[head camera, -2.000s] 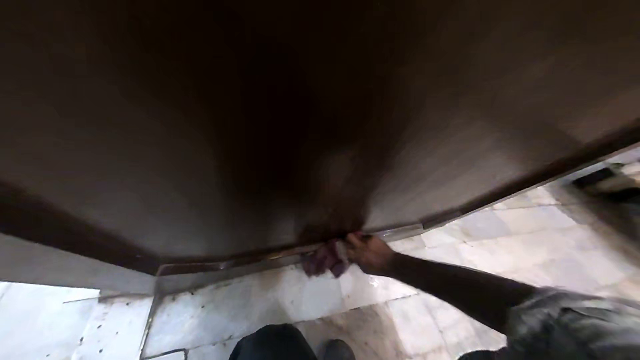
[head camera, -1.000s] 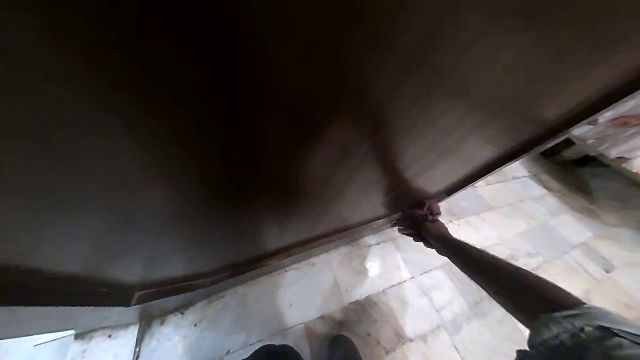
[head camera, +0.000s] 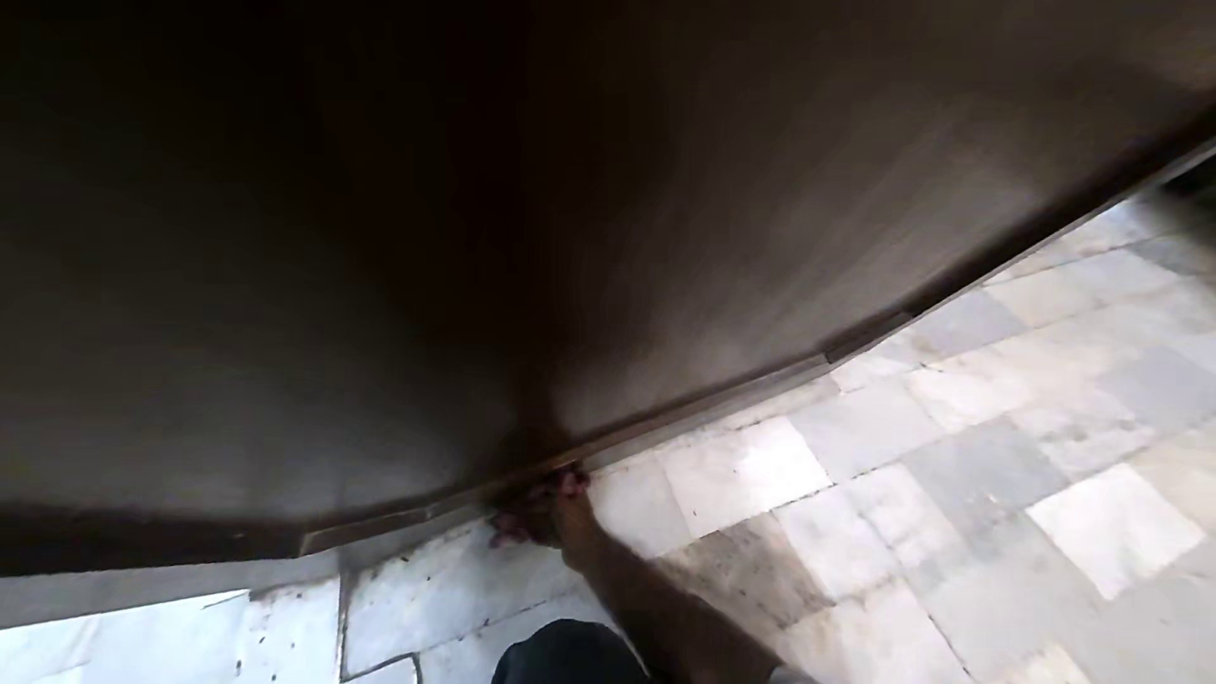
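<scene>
My right hand (head camera: 556, 508) is shut on a dark red cloth (head camera: 518, 524) at the lower edge of a large dark brown panel (head camera: 665, 237). The cloth touches the edge strip (head camera: 703, 404) along the panel's bottom. My forearm reaches up to it from the lower middle of the view, and the fingers are partly blurred and in shadow. My left hand is not in view.
Pale stone tiles (head camera: 864, 427) cover the floor below and to the right of the panel. A dark, rounded shape (head camera: 568, 654), perhaps my knee or shoe, shows at the bottom. At the far right edge is a dark object (head camera: 1199, 180), cut off by the frame.
With the cloth, my right hand first moved right along the panel's lower edge, then back left. The view has shifted somewhat.
</scene>
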